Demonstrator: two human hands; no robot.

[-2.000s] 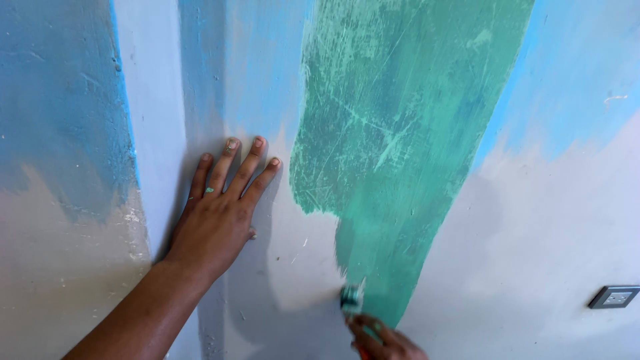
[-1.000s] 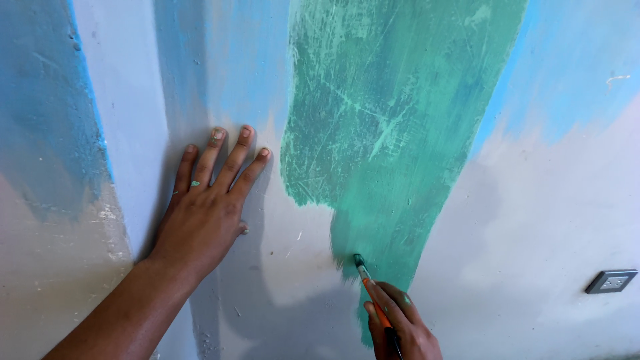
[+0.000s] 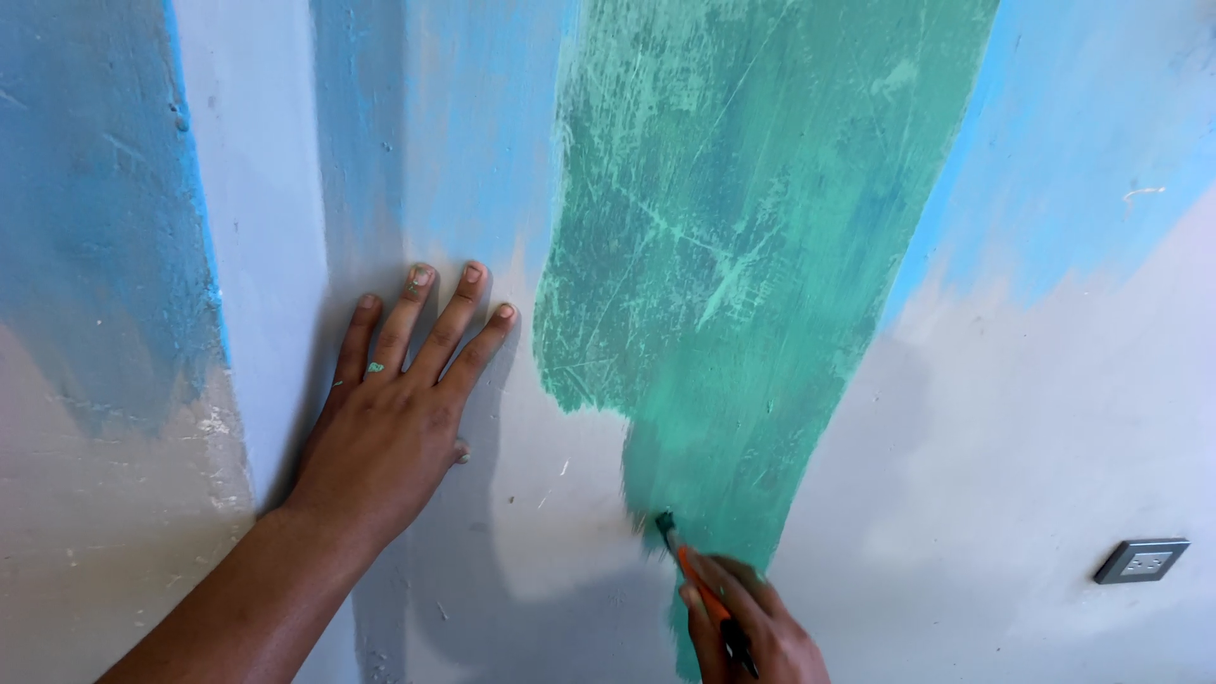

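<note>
My left hand lies with its fingers spread against the wall, left of the green paint, and a fleck of green paint marks one finger. My right hand grips a paintbrush with an orange and black handle, at the bottom of the view. The dark, paint-wet bristles touch the wall near the left edge of the green painted band. This band runs down the wall, scratchy and uneven higher up and smoother lower down.
Blue paint fades into bare grey wall on the right. A wall socket in a dark frame sits at lower right. At left a pale vertical strip adjoins a blue and grey wall section.
Green paint reaches further down than two seconds ago. The brush and my right hand have moved about at the band's lower left edge. My left hand stays on the wall.
</note>
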